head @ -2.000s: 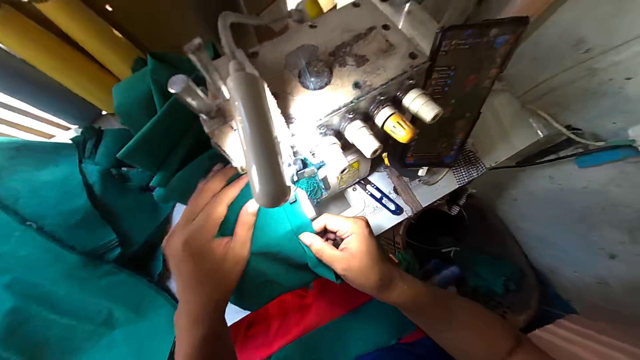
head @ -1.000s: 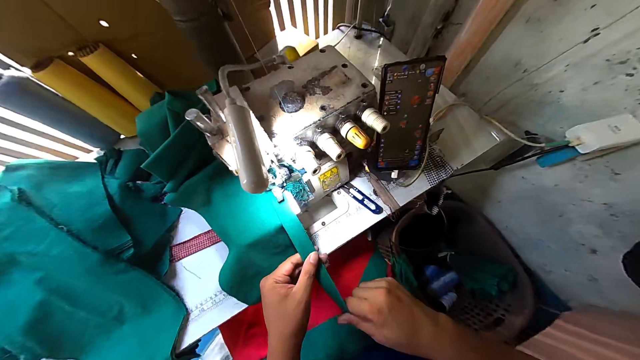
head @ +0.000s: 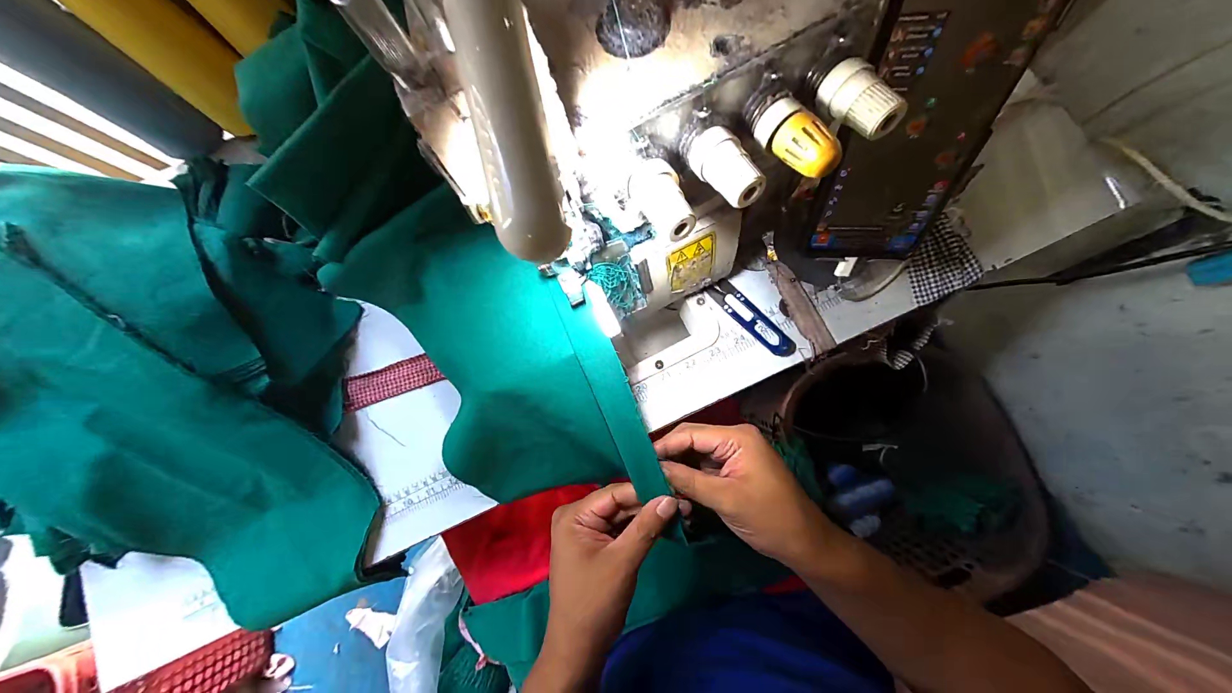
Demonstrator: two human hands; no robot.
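Note:
A green fabric piece (head: 520,385) lies under the presser foot (head: 570,287) of an overlock sewing machine (head: 693,212), with a folded strip (head: 611,395) along its right edge. My left hand (head: 608,549) pinches the strip's lower end between thumb and fingers. Just to its upper right, my right hand (head: 736,481) grips the same strip's edge with thumb and fingertips. Both hands are in front of the table's near edge, almost touching. Teal threads (head: 616,279) bunch beside the presser foot.
Blue thread snips (head: 751,318) lie right of the foot. More green cloth (head: 173,423) covers the left side. A phone or tablet screen (head: 895,125) stands behind at right. A basket (head: 1020,462) sits below at right; red cloth (head: 505,544) hangs at the table edge.
From beside the presser foot two seconds ago, both hands have moved down along the cloth to the strip's lower end. Since one second ago they have drawn closer together. The view has moved nearer the machine.

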